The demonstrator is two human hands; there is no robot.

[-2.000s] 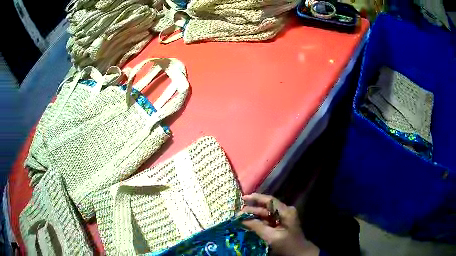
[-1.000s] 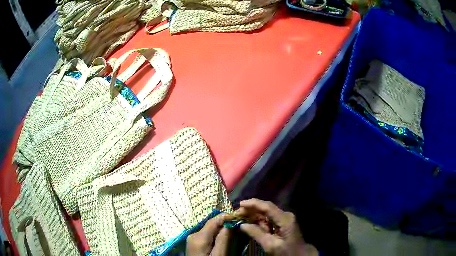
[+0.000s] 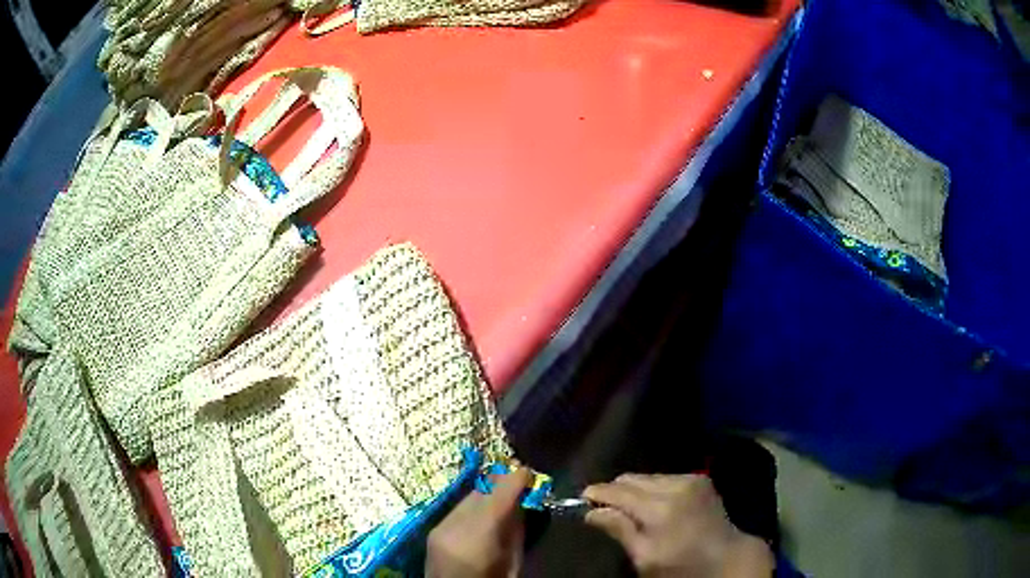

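A cream ribbed tote bag (image 3: 418,339) lies at the table's near edge, with its blue patterned lining (image 3: 390,542) showing along the mouth at the bottom. My left hand (image 3: 480,531) pinches the blue edge at the bag's right corner. My right hand (image 3: 678,525) is just to the right, closed around a small tool, likely snips. Its pale metal blades (image 3: 568,504) point left and reach the blue edge. The grips are hidden in the hand.
More cream bags (image 3: 147,282) lie on the left of the red table (image 3: 542,169). Stacked bags (image 3: 192,40) stand at the far left. A blue bin (image 3: 836,361) right of the table holds a folded bag (image 3: 875,192).
My left hand has come in and taken hold of the bag's blue corner. My right hand has moved off the corner to the right, and metal blades now show. The view has shifted.
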